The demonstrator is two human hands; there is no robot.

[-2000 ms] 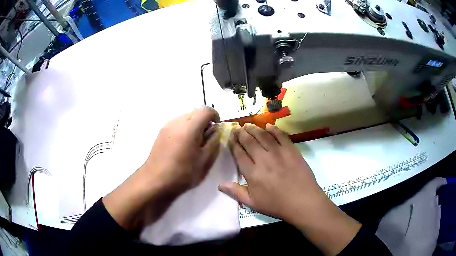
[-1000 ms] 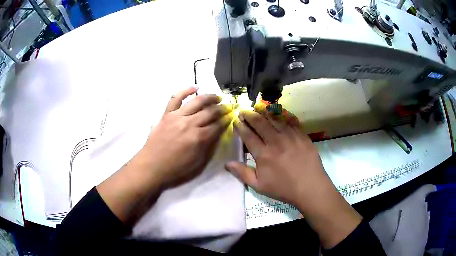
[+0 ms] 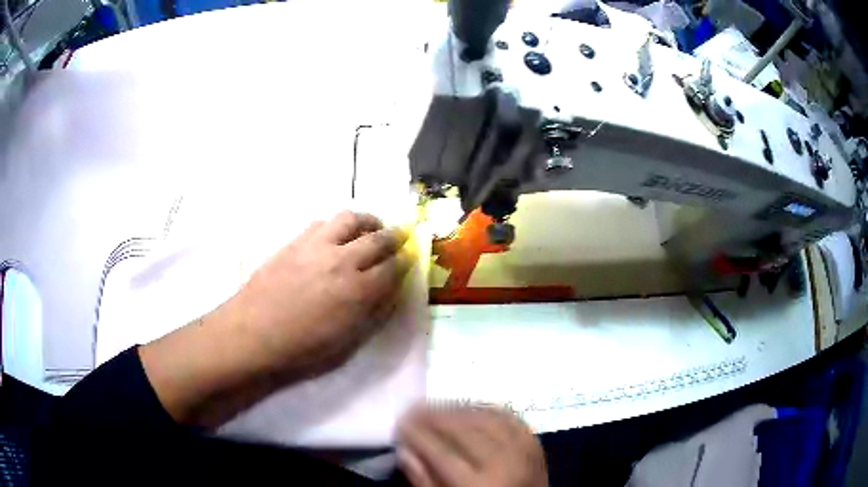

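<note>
A pale pink fabric piece (image 3: 366,399) lies on the machine table, its upper edge lit yellow beside the presser foot and needle area (image 3: 438,195). My left hand (image 3: 319,290) lies flat on the fabric just left and front of the needle area, fingers near the lit edge. My right hand (image 3: 471,447) is blurred at the table's front edge, by the fabric's lower right corner. Whether its fingers hold the corner is unclear. The white sewing machine (image 3: 619,162) stands above and to the right.
Stacked pale panels (image 3: 76,190) lie at the left. Red-orange tape (image 3: 466,252) marks the bed right of the needle. A slim dark tool (image 3: 714,319) lies right of the bed. A crumpled pinkish-grey heap (image 3: 714,452) and blue basket (image 3: 795,442) are at lower right.
My right hand has moved from beside the needle down to the table's front edge. My left hand stays on the fabric near the needle. The view has shifted, and the orange tape is more exposed.
</note>
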